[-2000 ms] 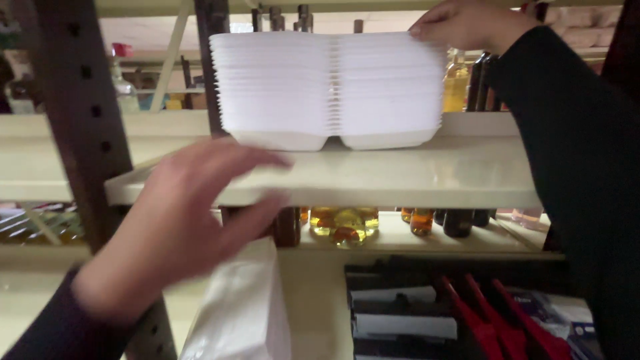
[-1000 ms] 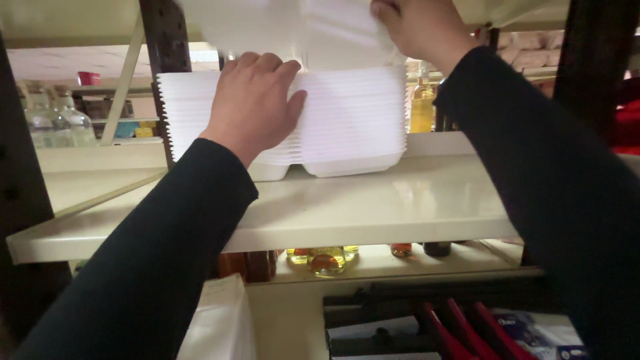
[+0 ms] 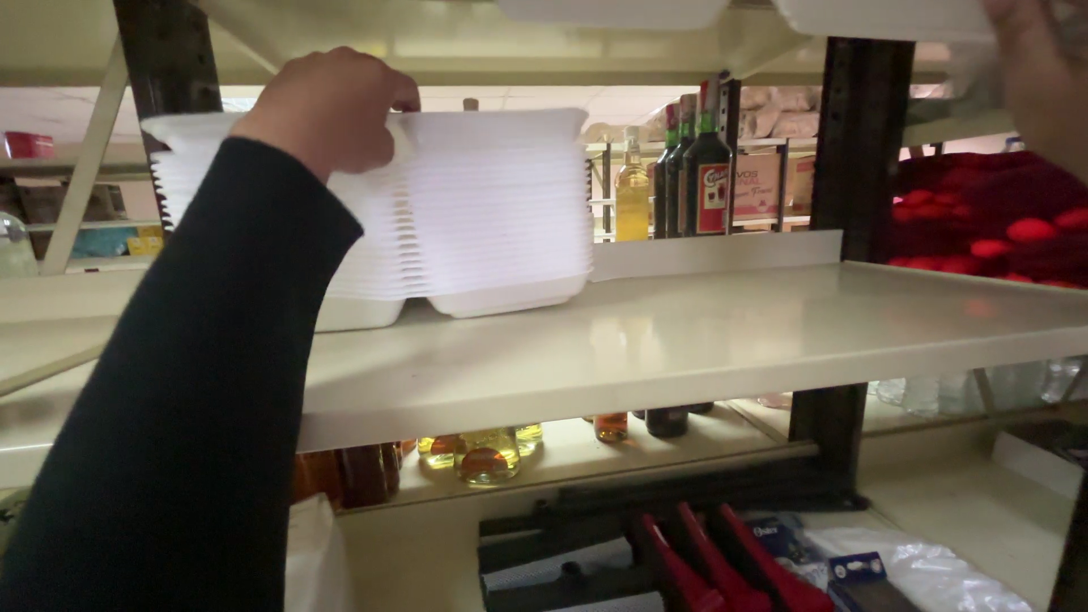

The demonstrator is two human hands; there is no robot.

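A stack of white foam takeout containers [image 3: 501, 195] stands on the cream metal shelf [image 3: 680, 340]. My left hand [image 3: 331, 106] rests on the top of this stack, its fingers bent over the middle ridge of the uppermost container. At the top right, my right hand [image 3: 1033, 76] is blurred and partly cut off by the frame edge. It is at the right end of another white foam container [image 3: 884, 19], which is raised above the shelf and only partly in view; its fingers are mostly hidden.
Behind the shelf stand dark bottles with red labels [image 3: 707, 183] and a yellow bottle [image 3: 631, 195]. A dark metal post [image 3: 863, 144] rises at right. Below are more bottles [image 3: 487, 455], red-handled items [image 3: 697, 552] and a plastic bag [image 3: 918, 569]. Another shelf [image 3: 510, 51] runs overhead.
The foam piece lifted off the stack has moved up and to the right with my right hand. My left hand, off the stack two seconds ago, is now on it. The view has shifted.
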